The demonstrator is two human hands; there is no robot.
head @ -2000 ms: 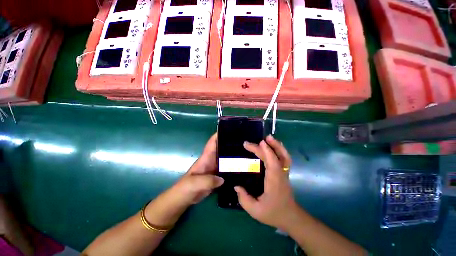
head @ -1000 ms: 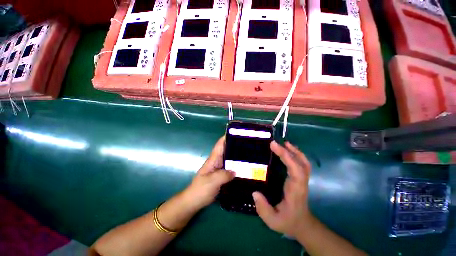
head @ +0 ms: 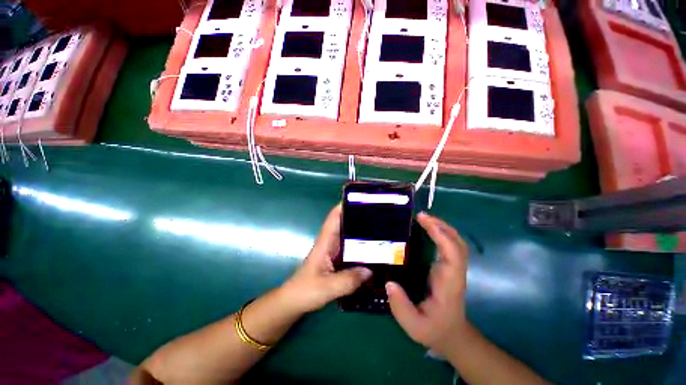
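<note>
A smartphone (head: 376, 225) is held upright over the bench, its screen black with a white bar at the top and a white and orange band lower down. My left hand (head: 323, 267) grips its left side, the thumb over the lower screen. My right hand (head: 436, 289) is beside the phone's right edge with fingers and thumb apart, holding nothing that shows. Behind the phone, a pink foam tray (head: 331, 132) holds several white devices (head: 402, 96) with dark screens, and thin white cords (head: 254, 143) hang over its front edge.
Another loaded foam tray (head: 90, 90) lies at the far left. Empty pink trays (head: 632, 139) lie at the right, behind a grey metal post (head: 617, 209). A clear plastic blister tray (head: 630, 316) lies on the green bench (head: 188, 278) at lower right. Magenta cloth (head: 37, 338) shows at lower left.
Since two seconds ago, my right fingers have moved off the screen to the right. A white bar has appeared at the screen's top. My left thumb has moved inward over the lower screen. The view has shifted slightly.
</note>
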